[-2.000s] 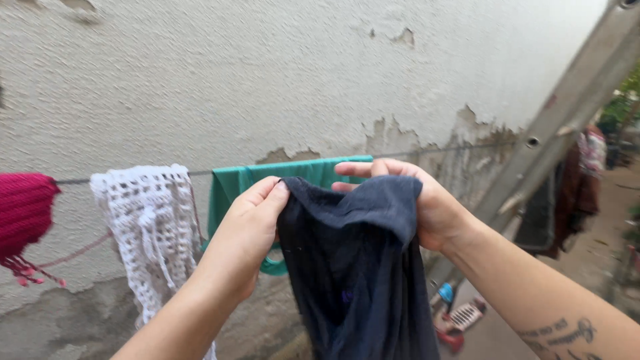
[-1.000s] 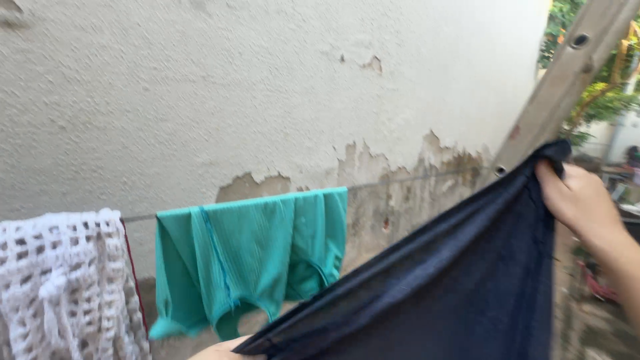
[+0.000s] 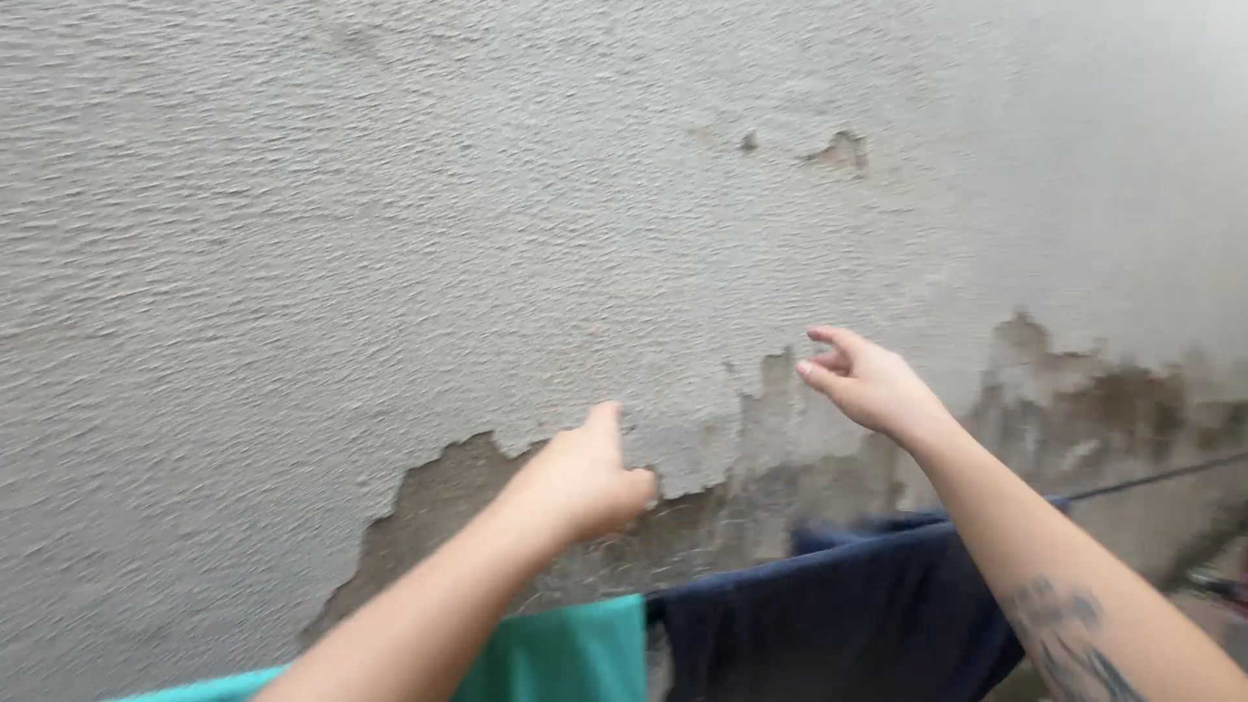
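Note:
A dark navy cloth garment [image 3: 829, 614] hangs folded over the clothesline [image 3: 1160, 478], low in the view. Left of it, a teal garment [image 3: 575, 648] hangs on the same line, partly hidden behind my left forearm. My left hand [image 3: 585, 478] is above the line near the teal and navy garments, index finger extended, holding nothing. Higher and to the right, my right hand [image 3: 868, 382] is raised above the navy garment with fingers apart and bent, also holding nothing. Neither hand touches the cloth. The lower parts of both garments lie outside the view.
A rough pale plastered wall [image 3: 487, 244] stands behind the line. Its plaster has peeled along the lower part, baring a brownish patch [image 3: 429, 517]. Blurred ground and objects show at the lower right edge.
The navy garment, held stretched between both hands a second ago, now hangs over the line right of the teal one. Both hands have let go of it and are above the line.

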